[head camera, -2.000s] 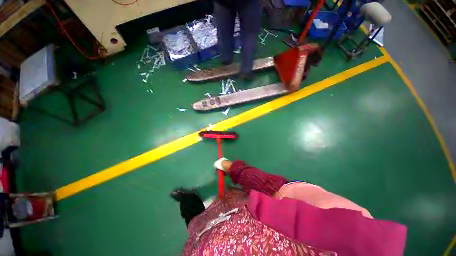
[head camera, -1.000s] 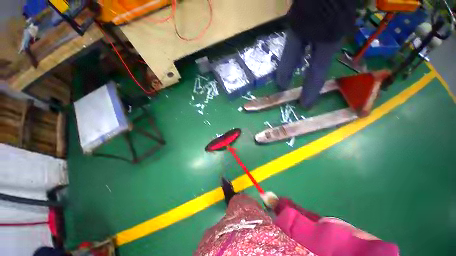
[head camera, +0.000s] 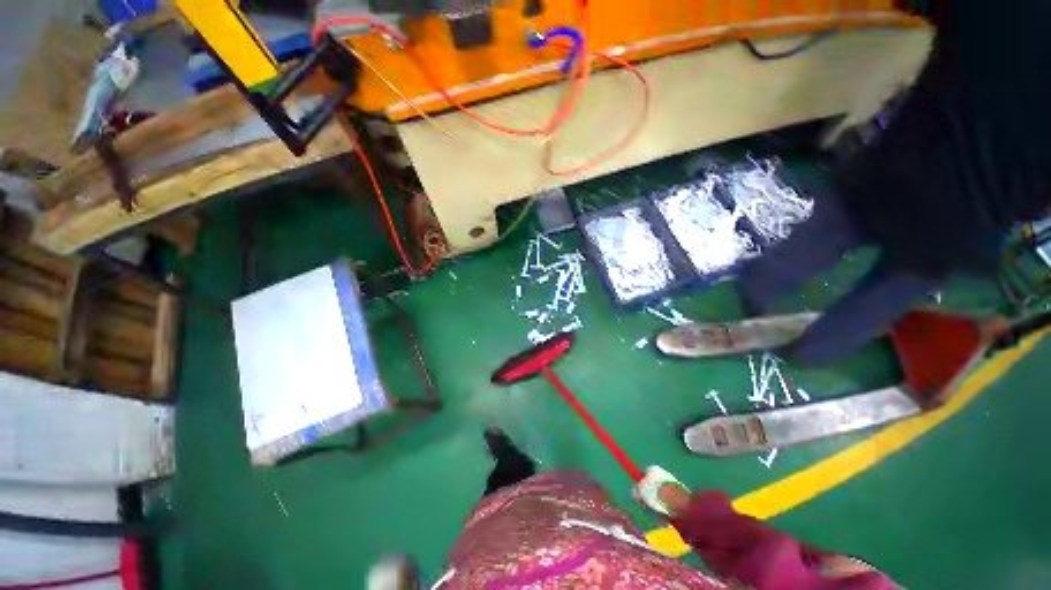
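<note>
My right hand (head camera: 663, 493), in a pale glove, is closed around the thin red handle of the broom (head camera: 535, 358). The broom's red head with dark bristles lies on the green floor, just below pale scrap strips (head camera: 559, 282). A small, blurred pale shape at the bottom edge, left of my clothing, may be my left hand; its fingers cannot be made out. My black shoe (head camera: 507, 461) is below the broom head.
A white-topped stool (head camera: 302, 360) stands at left. Trays (head camera: 628, 256) of shiny scrap sit beside the beige and orange machine (head camera: 692, 110). A person in dark clothes (head camera: 910, 173) stands over the pallet jack (head camera: 807, 421), with more strips between its forks. An orange hose hangs from the machine.
The view has shifted left and towards the machine. The broom has moved from the yellow line to beside the loose strips. The pale shape at the bottom edge has appeared.
</note>
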